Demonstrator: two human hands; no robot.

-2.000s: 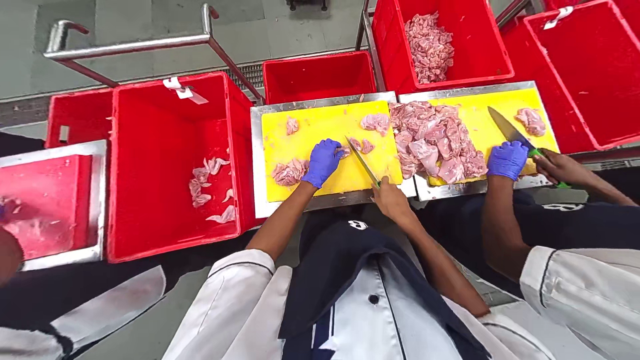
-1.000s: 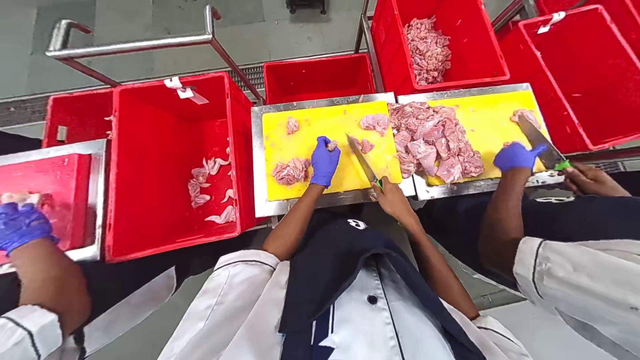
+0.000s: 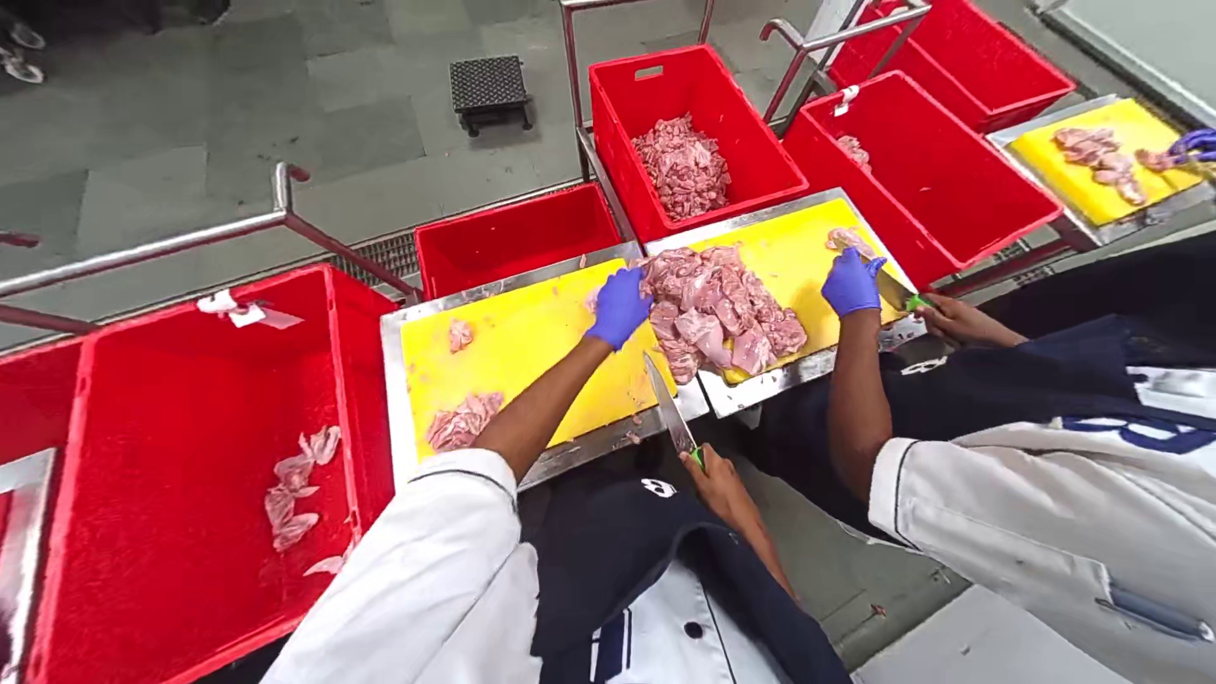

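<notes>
My left hand [image 3: 621,306], in a blue glove, is at the right side of my yellow cutting board [image 3: 522,332], against the left edge of a heap of raw meat pieces [image 3: 727,309]. Its fingertips are partly hidden, so what they grip cannot be made out. My bare right hand [image 3: 719,483] holds the green handle of a knife [image 3: 671,407] at the board's near edge, blade pointing up and left. A small meat piece [image 3: 460,334] lies at the board's left, and a larger pile [image 3: 464,421] lies nearer me.
At the right, a co-worker's gloved hand [image 3: 852,283] and knife work on meat on another yellow board [image 3: 788,256]. Red crates stand left [image 3: 209,456], ahead [image 3: 518,237] and beyond the heap [image 3: 698,142]. Metal rails [image 3: 142,252] and a black step stool [image 3: 488,85] are farther off.
My left hand has moved right, from the middle of the board to the heap. The meat pieces at the board's upper right no longer show there. The view has swung right.
</notes>
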